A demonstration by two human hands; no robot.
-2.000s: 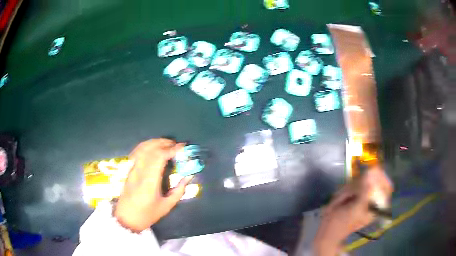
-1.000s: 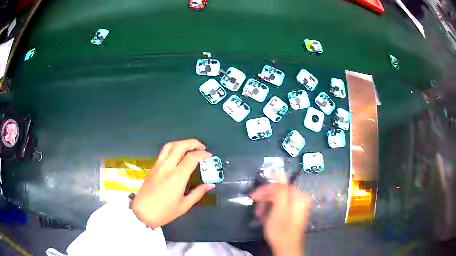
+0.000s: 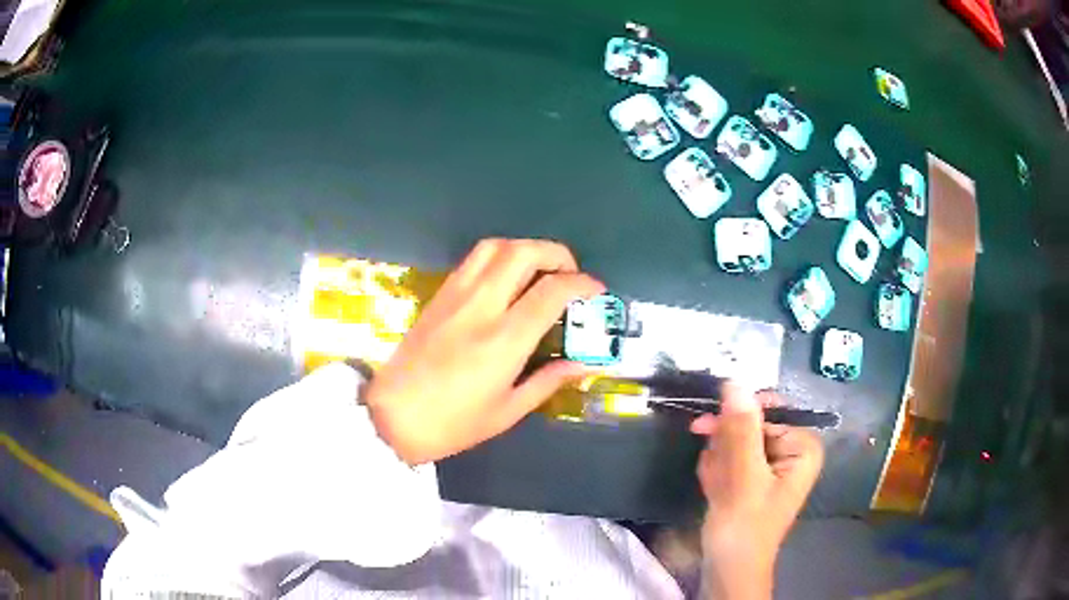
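Observation:
My left hand (image 3: 481, 352) holds a light-blue and white module (image 3: 596, 329) between thumb and fingers, just above the bench; a small dark part sticks out from its right edge. My right hand (image 3: 756, 469) holds dark tweezers (image 3: 797, 416) nearly level, their shiny points aimed left, just below the module at the right end of the amber tape. The amber Kapton tape (image 3: 352, 307) lies flat on the bench, partly hidden under my left hand. A pale, see-through tape sheet (image 3: 703, 342) lies to the right of the held module. Whether the tweezers grip tape cannot be told.
Several loose modules (image 3: 743, 245) lie at upper right on the dark green mat (image 3: 352, 141). A long copper-brown strip (image 3: 947, 270) stands at right, amber at its near end. A black box with a round label (image 3: 45, 178) is at far left. A red edge (image 3: 979, 18) shows at top right.
The view has shifted, so the bench things sit differently in the picture. My right hand has come from the copper strip to beside the held module, and the tweezers now show clearly.

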